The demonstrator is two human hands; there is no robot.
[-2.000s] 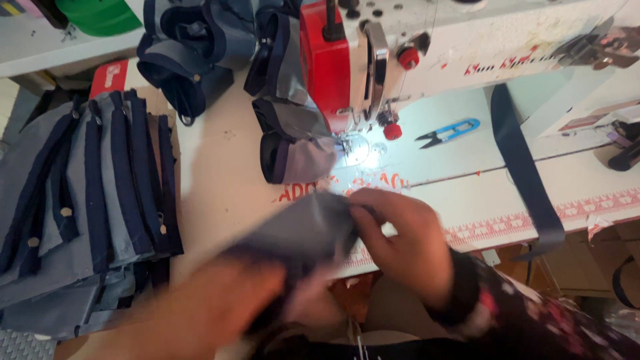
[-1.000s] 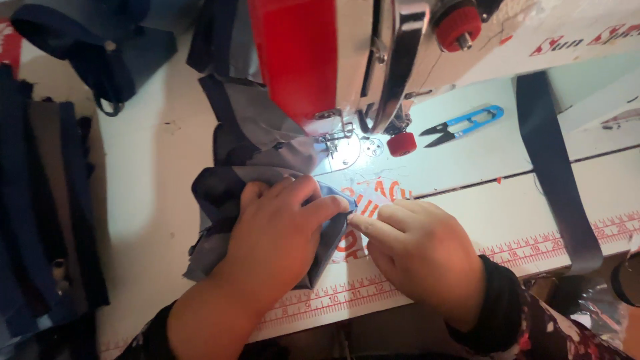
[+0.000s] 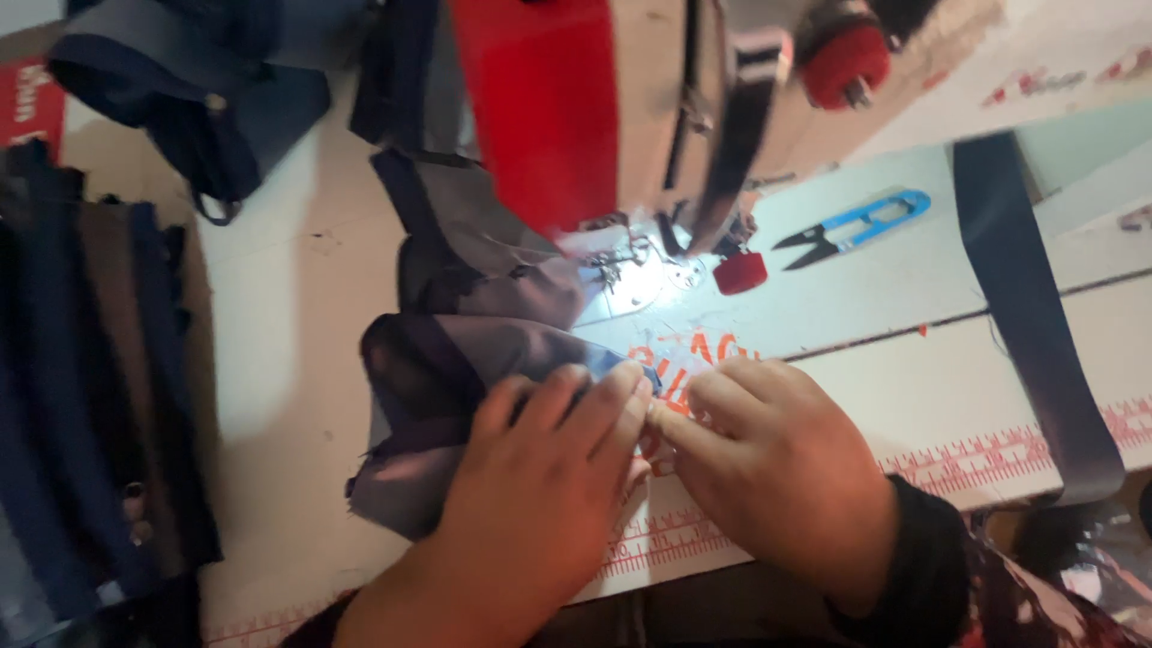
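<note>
My left hand (image 3: 549, 459) presses and grips a dark blue and grey fabric piece (image 3: 432, 369) on the sewing table, just in front of the lit needle area. Close beside it on the right, my right hand (image 3: 774, 450) pinches the edge of the same piece, fingertips nearly touching the left ones. The pinched edge itself is mostly hidden by the fingers. Behind, another grey and navy fabric piece (image 3: 504, 243) reaches to the presser foot (image 3: 621, 265) of the sewing machine (image 3: 549, 108).
Blue thread snips (image 3: 855, 229) lie right of the needle. A dark strap (image 3: 1026, 306) hangs over the front edge, across a printed red ruler (image 3: 972, 459). Stacked fabric pieces (image 3: 99, 387) lie at left, with a bundle of sewn pieces (image 3: 189, 99) behind.
Two seconds ago the fabric was held up, blurred, near the front edge; it now lies on the table with both hands at its right edge. The view has moved closer.
</note>
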